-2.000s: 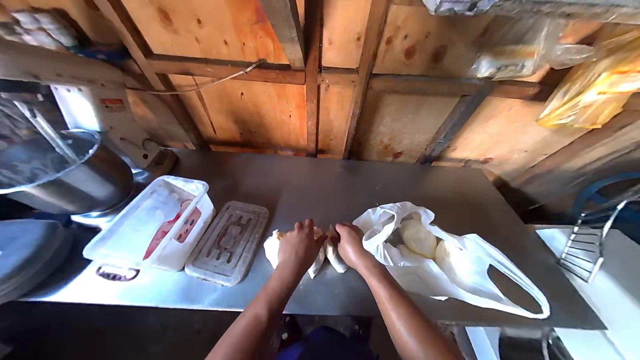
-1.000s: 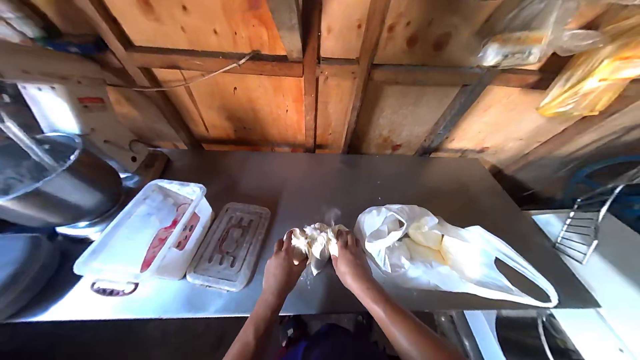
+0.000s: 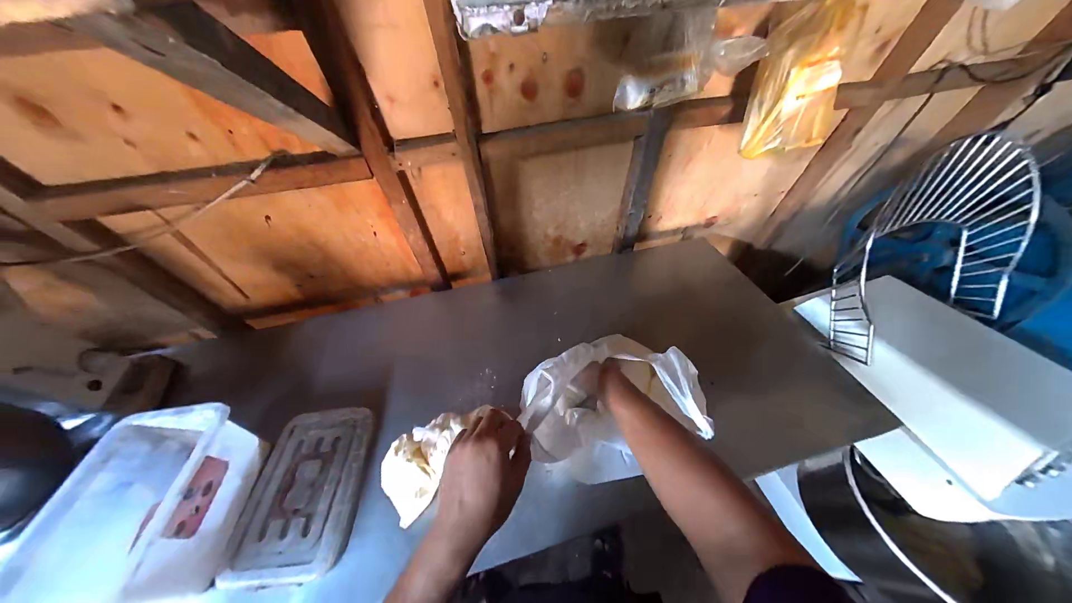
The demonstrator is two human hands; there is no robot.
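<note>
On the metal tabletop (image 3: 469,352), my left hand (image 3: 488,456) rests at the right side of a crumpled pale, dough-like mass (image 3: 419,461), touching the rim of a white plastic bag (image 3: 553,419). Whether its fingers grip the mass or the bag is not clear. My right hand (image 3: 599,381) reaches down into the bag's mouth, and its fingers are hidden inside. Something pale shows in the bag beside the wrist.
A plastic container lid (image 3: 301,494) and an open translucent tub (image 3: 209,494) stand at the left. A wire rack (image 3: 854,322) sits on a white surface (image 3: 930,385) at the right. Plastic bags (image 3: 796,92) hang above. A metal pot (image 3: 837,502) is low right.
My right hand has left the pale mass and gone into the plastic bag. My left hand stays by the mass. The bag stands more bunched up than before. The view has turned right.
</note>
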